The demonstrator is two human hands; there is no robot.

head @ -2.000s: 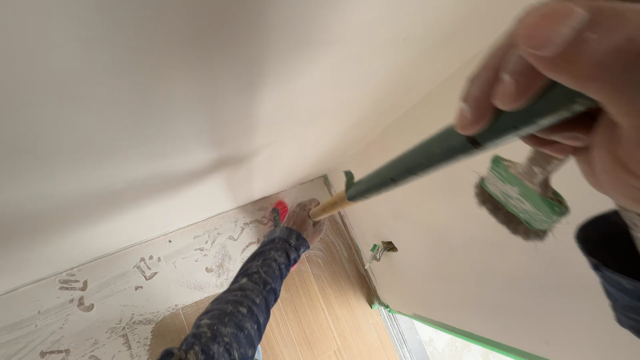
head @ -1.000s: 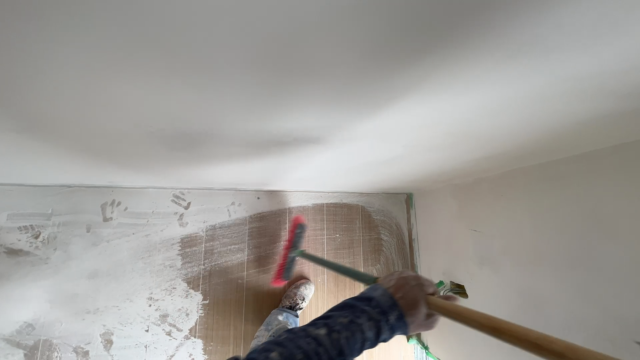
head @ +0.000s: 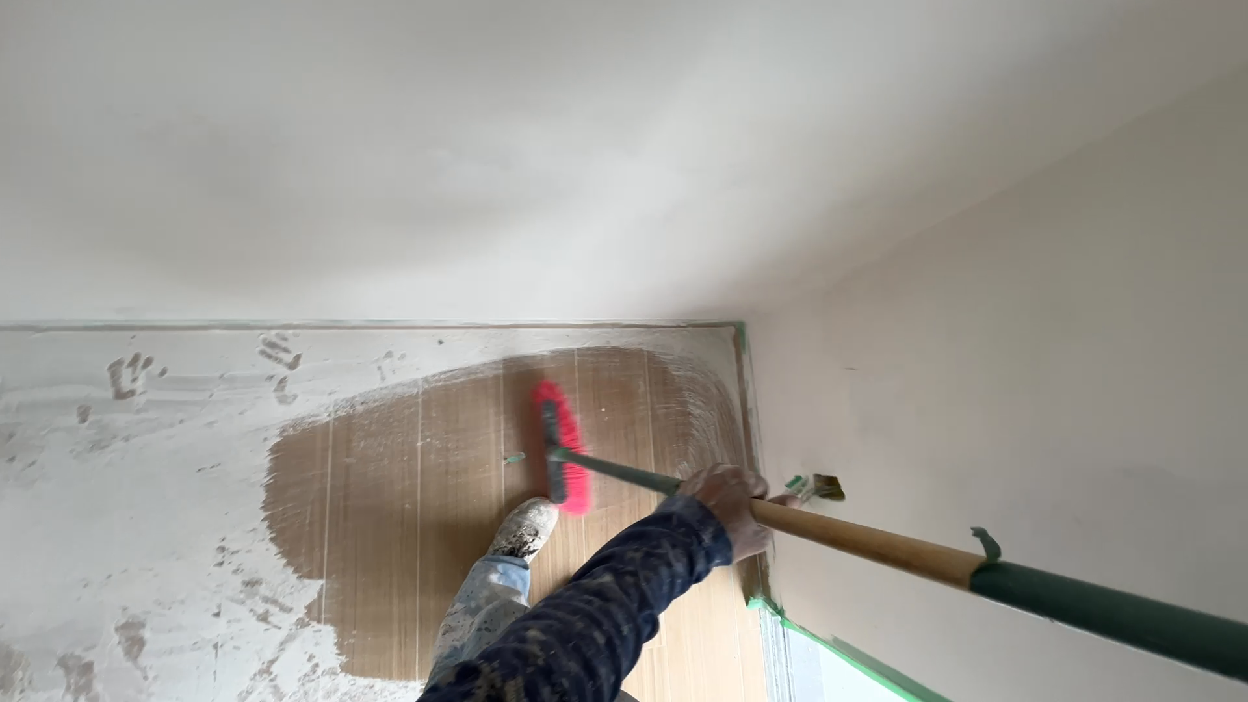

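My left hand (head: 726,502), in a dark blue patterned sleeve, grips the wooden handle of a push broom (head: 564,448) with red bristles. Green wrap covers the handle's upper end and its part near the head. The broom head, slightly blurred, is over the brown wood-look floor (head: 458,468), just above a white, paint-spotted shoe (head: 524,528). White dusty residue (head: 117,507) lies around the swept-looking brown patch. A small green scrap (head: 514,458) lies left of the head. The handle runs out at the right edge; my right hand is out of view.
A pale wall (head: 409,195) stands along the far floor edge and meets the right wall (head: 1024,390) at a corner. An open electrical box (head: 829,487) with wires sits in the right wall. Green tape (head: 858,658) edges a bright opening at lower right.
The view has swung widely. My right hand, seen two seconds ago with the handle and a green-taped brush, has left the view. The broom head has moved away from the corner.
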